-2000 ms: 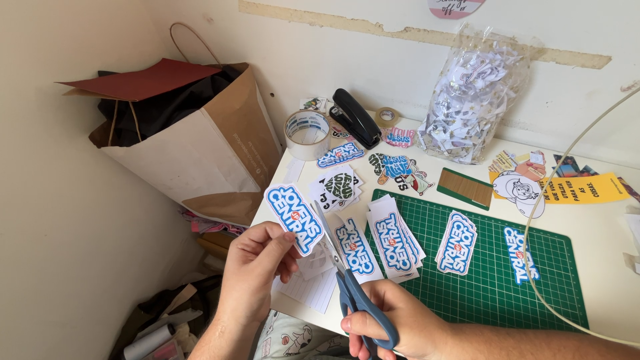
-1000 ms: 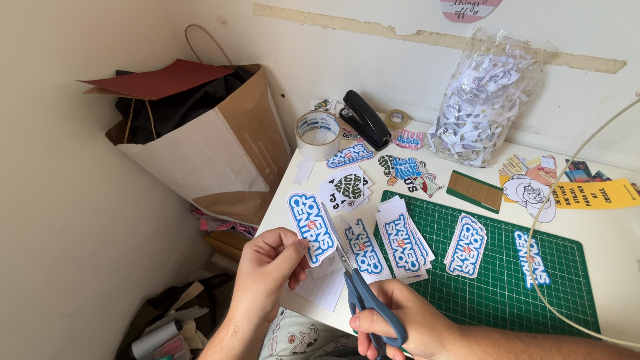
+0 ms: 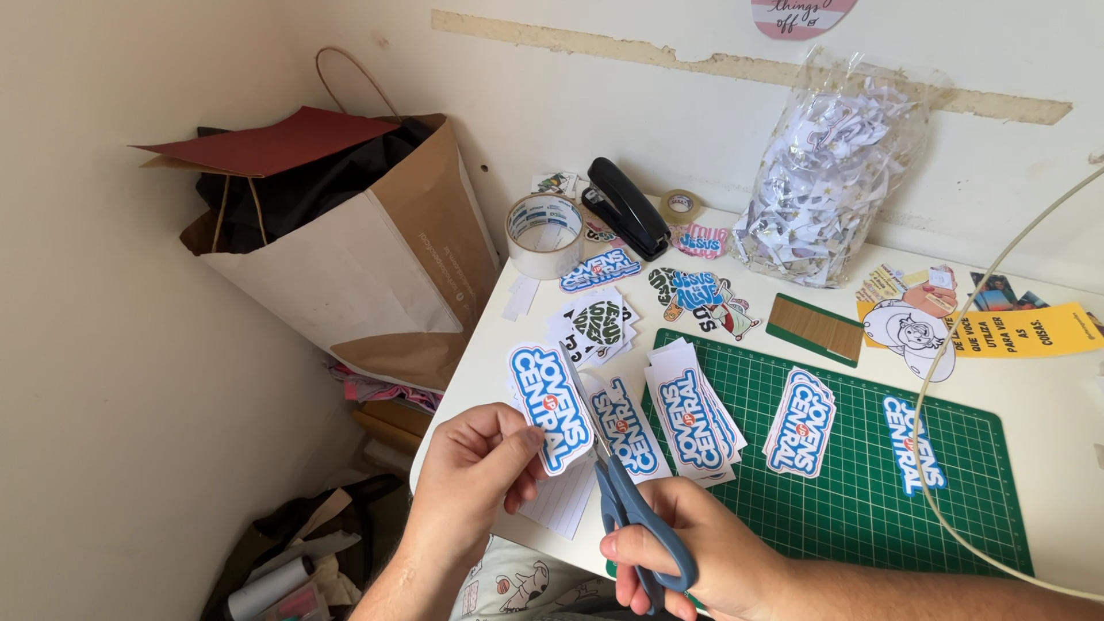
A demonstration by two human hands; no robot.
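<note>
Between thumb and fingers my left hand (image 3: pixel 479 470) pinches a blue-and-white lettered sticker (image 3: pixel 549 405) by its lower left part. My right hand (image 3: pixel 690 548) has its fingers in the handles of blue-handled scissors (image 3: pixel 623 496), whose blades lie along the sticker's right edge. Under and beside the blades is an uncut sticker of the same design (image 3: pixel 631 427). A stack of such stickers (image 3: pixel 694 414), a trimmed pile (image 3: pixel 800 423) and a further sticker (image 3: pixel 912 444) lie to the right, on or partly on a green cutting mat (image 3: pixel 862 526).
Along the back stand a roll of wide tape (image 3: pixel 545 237), a black stapler (image 3: pixel 625 207), a small tape roll (image 3: pixel 680 205) and a clear bag of paper scraps (image 3: pixel 828 181). A pale cable (image 3: pixel 936 354) crosses the mat's right side. A paper bag (image 3: pixel 345 276) stands left of the table.
The held sticker has turned a little in my left hand, and the scissor blades now lie along its right edge. My right hand still holds the scissors.
</note>
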